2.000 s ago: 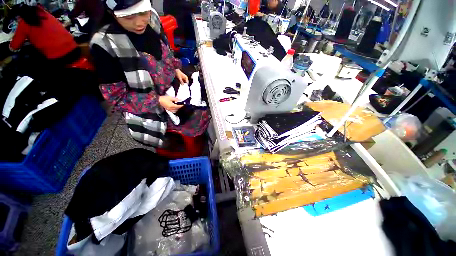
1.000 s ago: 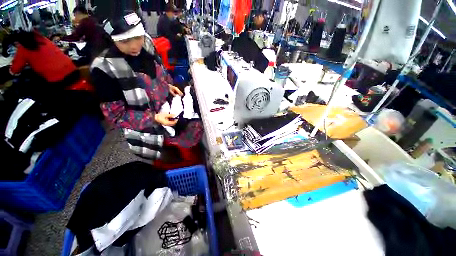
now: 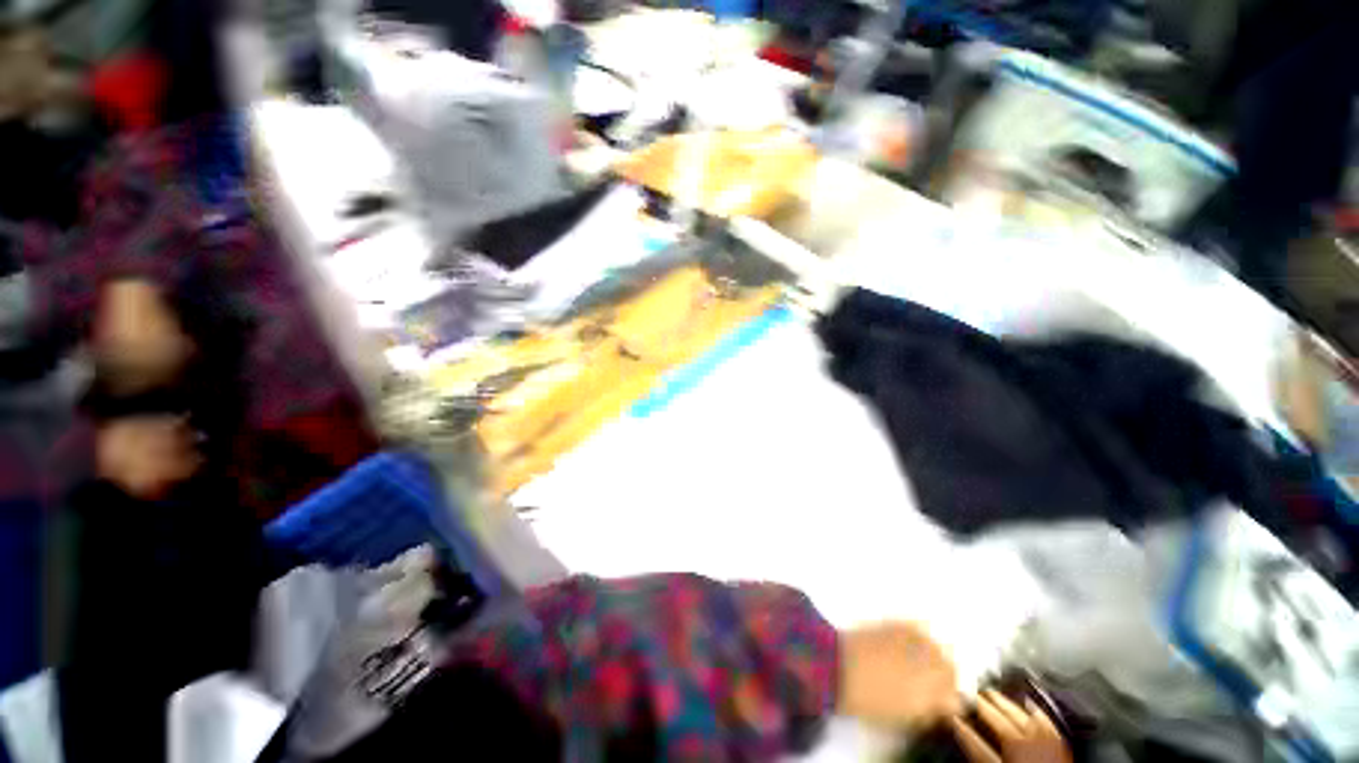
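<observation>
The view is blurred. My left hand [image 3: 899,674] reaches in from the bottom in a patterned sleeve. My right hand [image 3: 1017,727] shows only as fingers at the bottom edge, close to the left one. Something small and dark lies between and beside the hands; I cannot tell what it is or whether either hand grips it. A black garment piece [image 3: 1014,425] lies beyond the hands on the white table [image 3: 716,499]. A white sewing machine with a blue stripe [image 3: 1259,634] stands to the right of the hands.
A taped brown board [image 3: 596,365] with a blue edge and a striped stack [image 3: 559,246] lie ahead left, before another machine [image 3: 470,142]. A blue crate [image 3: 365,507] with black-and-white pieces stands left of the table. Another person's hands [image 3: 146,447] show at far left.
The view has swung right and down, so the board, crate and other person sit further left. My hands, my left sleeve and the machine at right have come into view.
</observation>
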